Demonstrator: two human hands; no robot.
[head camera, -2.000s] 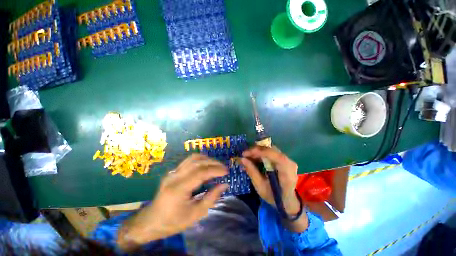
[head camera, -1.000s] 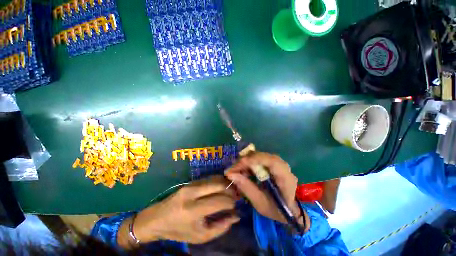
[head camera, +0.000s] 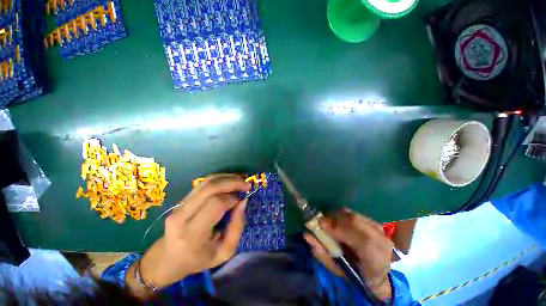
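My right hand (head camera: 358, 244) holds the soldering iron (head camera: 324, 234) by its pale grip, its tip up over the mat just right of the PCB panel (head camera: 263, 216). My left hand (head camera: 203, 224) is over the panel's left side, fingers pinching the thin solder wire (head camera: 256, 192); the wire's end points at the panel's top row and its other part curves out behind the hand. The yellow-orange pieces along the panel's top row are partly hidden by my left fingers. A pile of loose yellow-orange pieces (head camera: 123, 182) lies left of my left hand.
Bare PCB panels (head camera: 212, 45) lie at the far centre. Soldered panels (head camera: 90, 30) are far left, a plastic bag (head camera: 24, 167) below. A green solder spool (head camera: 353, 21), fume fan (head camera: 482, 52) and tip-cleaning pot (head camera: 450, 150) stand right. A blue sleeve (head camera: 527, 209) shows at the right edge.
My hands have moved apart. My left hand now holds the wire out over the panel's top row; my right hand has moved right with the iron. The view has shifted, so the spool is cut off.
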